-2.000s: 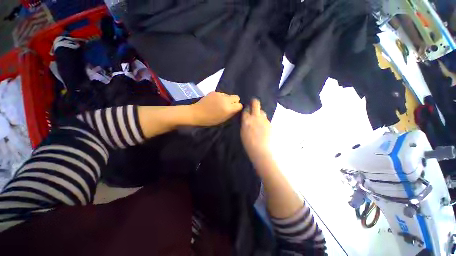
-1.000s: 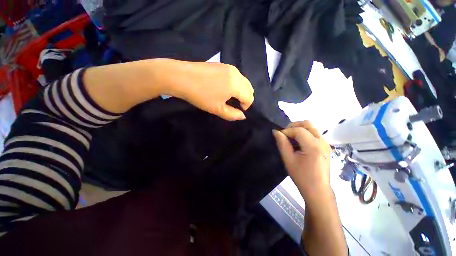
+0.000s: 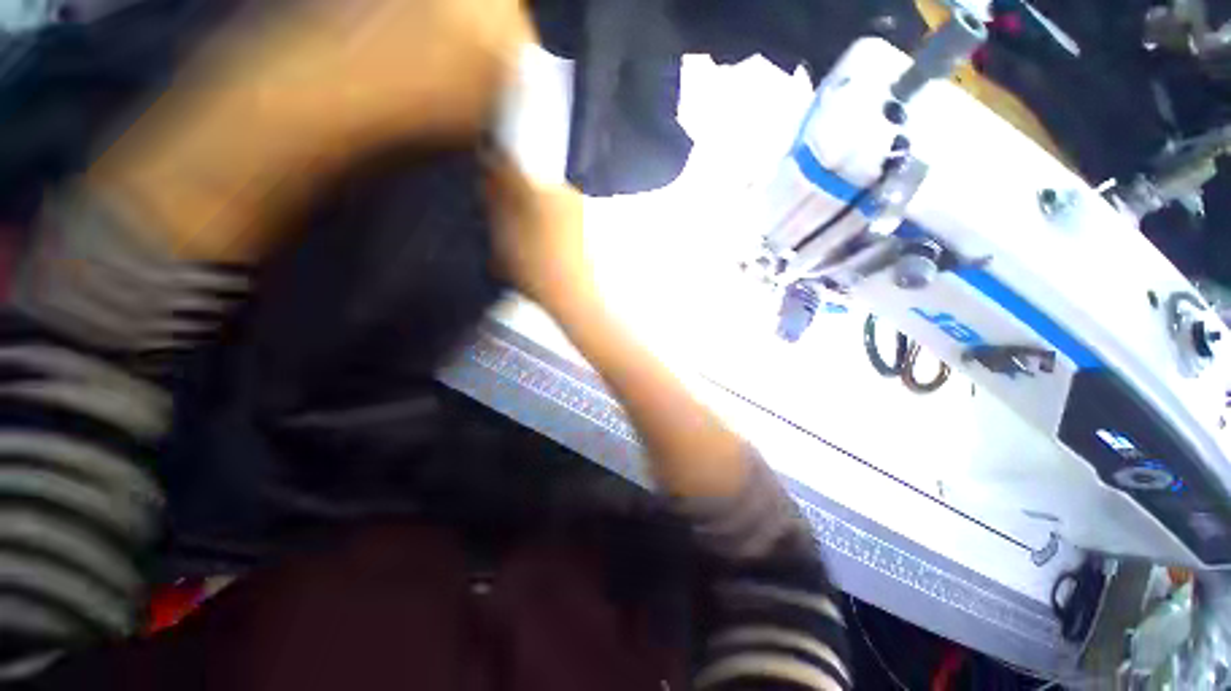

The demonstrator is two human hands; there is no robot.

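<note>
A black garment [image 3: 378, 284] lies bunched over my lap and the table's near edge, its top edge raised between my hands. My left hand [image 3: 446, 68] is strongly blurred at the upper left, over the garment's top edge; its fingers cannot be made out. My right hand [image 3: 533, 230] is at the garment's right edge, with its fingers closed on the cloth; it is blurred too. The white sewing machine [image 3: 999, 257] with a blue stripe is to the right of my hands. Its presser foot area [image 3: 770, 263] has no garment under it.
Dark-handled scissors [image 3: 905, 354] lie behind the machine head. Small black loops [image 3: 1076, 594] are at the table's right end. A printed ruler edge [image 3: 864, 540] runs along the near side. More black cloth [image 3: 628, 108] lies on the white table beyond my hands.
The view has swung to the right, so the machine shows larger and more central. My hands have moved closer together with the garment, away from the machine, and my left hand has blurred.
</note>
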